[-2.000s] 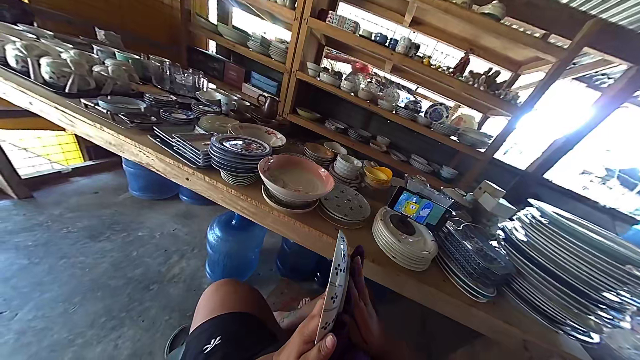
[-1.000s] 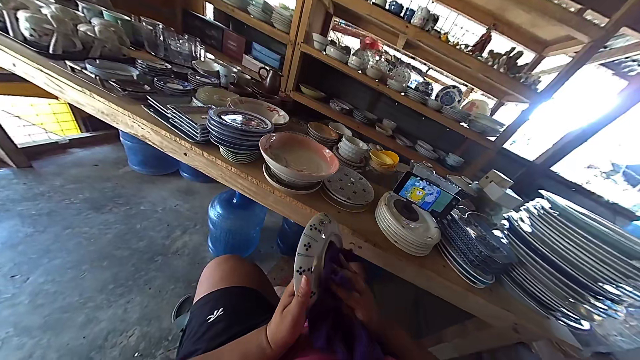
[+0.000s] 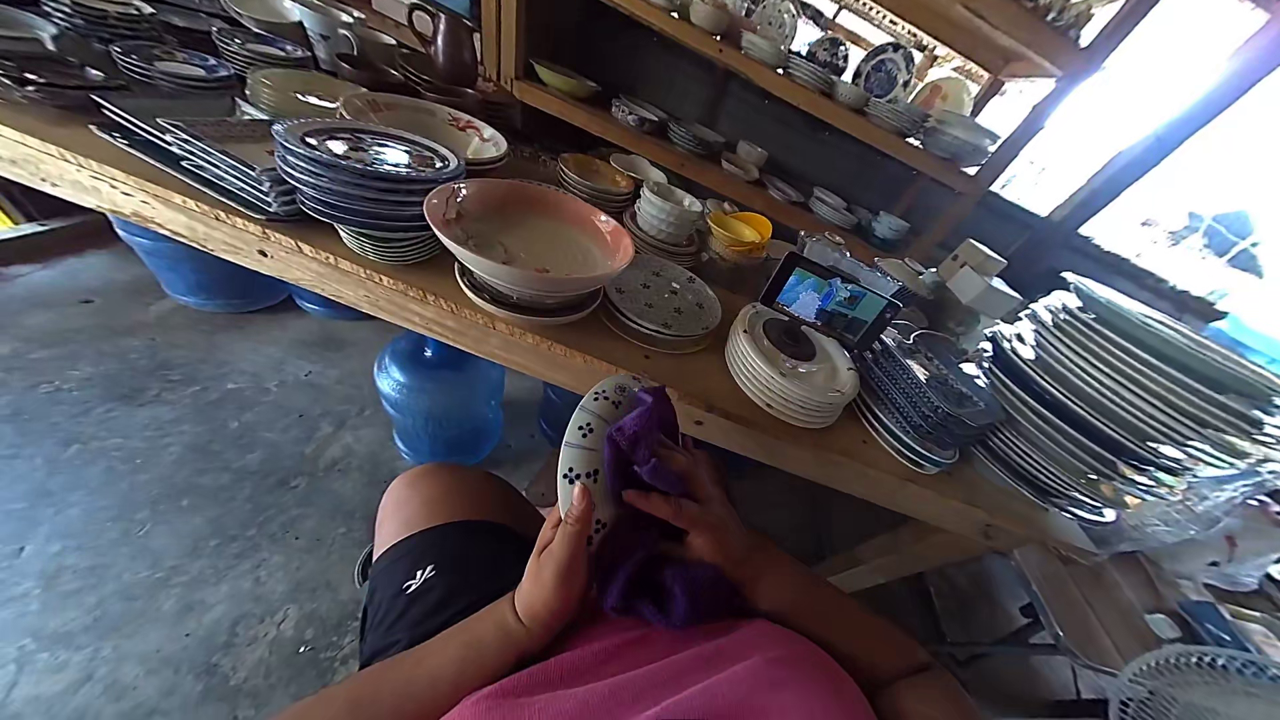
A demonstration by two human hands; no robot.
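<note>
My left hand [image 3: 557,572] grips the lower left rim of a pale ceramic plate [image 3: 583,447] with dark flower marks, its thumb on the rim. The plate is tilted up above my lap. Against its face my right hand [image 3: 700,510] presses a purple cloth [image 3: 640,440], fingers spread over it; the cloth hangs down to my pink shirt and covers much of the plate. Beyond, on the wooden table [image 3: 480,355], stand a pink-rimmed bowl [image 3: 530,235], a speckled plate with flower marks [image 3: 662,295] and a stack of cream plates [image 3: 790,375].
A phone showing a picture [image 3: 828,303] leans behind the cream stack. Large stacked plates [image 3: 1130,390] stand at the right, blue-rimmed plates [image 3: 365,160] at the left. A blue water jug [image 3: 440,395] is under the table edge. Shelves of dishes [image 3: 780,80] rise behind.
The plate, seen nearly edge-on two seconds ago, has turned so that its patterned rim shows. The purple cloth has come up over its face with my right hand.
</note>
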